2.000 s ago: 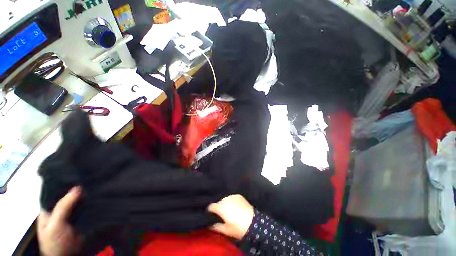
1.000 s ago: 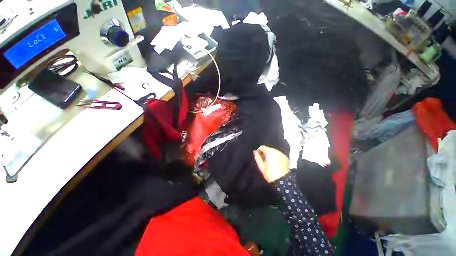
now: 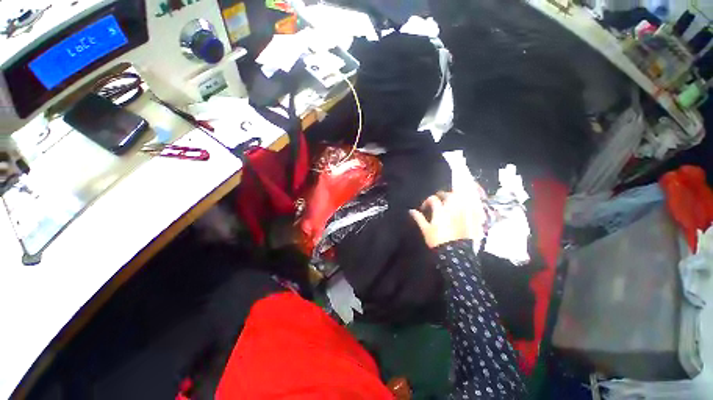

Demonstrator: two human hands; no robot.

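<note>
My right hand [image 3: 452,220] is bare, with a dark patterned sleeve, and lies at the edge of the black bundle pile [image 3: 391,266], touching the white tie strips [image 3: 467,183]. Its fingers are bent; whether they grip a strip or cloth I cannot tell. More crumpled white strips [image 3: 508,223] lie just to its right. My left hand is out of the picture. Dark cloth [image 3: 156,320] hangs below the table edge at the lower left. The red apron [image 3: 293,351] covers my lap.
The sewing machine [image 3: 176,70] with a lit blue screen stands at upper left. A black phone or pouch [image 3: 106,123] and red-handled snips [image 3: 184,153] lie on the white table [image 3: 148,211]. A shiny red bag [image 3: 340,191] lies beside the pile. A grey box [image 3: 618,297] stands at right.
The black piece held in both hands two seconds ago is no longer in them. My left hand has left the view. My right hand has moved right and up onto the pile and strips.
</note>
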